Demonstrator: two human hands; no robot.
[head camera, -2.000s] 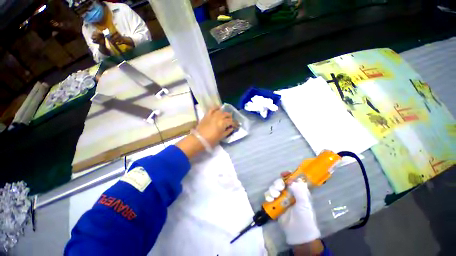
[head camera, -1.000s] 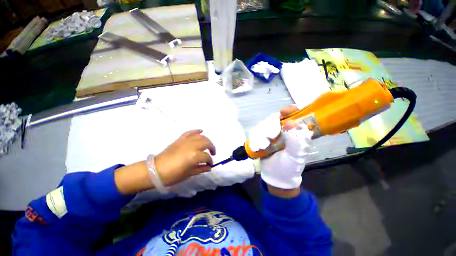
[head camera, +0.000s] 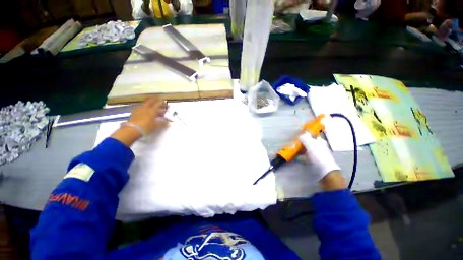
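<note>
A slim light bar lies at the left, its near end on the white padding sheet. My bare left hand is over the bar's right end and hides it; whether the fingers grip it is unclear. A small white end piece with a thin wire shows just right of the fingers. My gloved right hand holds the orange electric screwdriver, its dark bit pointing down-left over the padding's right edge. The clear screw container stands beside the post.
Two bars lie on a foam-topped board. A pale post rises behind the padding. A blue tray, white folded sheet and printed sheet are right. Small white-silver pieces are heaped far left. People are opposite.
My left hand first left the screw container for the screwdriver's bit, then moved up-left to the bar's end. The screwdriver has moved right, away from the left hand, still held.
</note>
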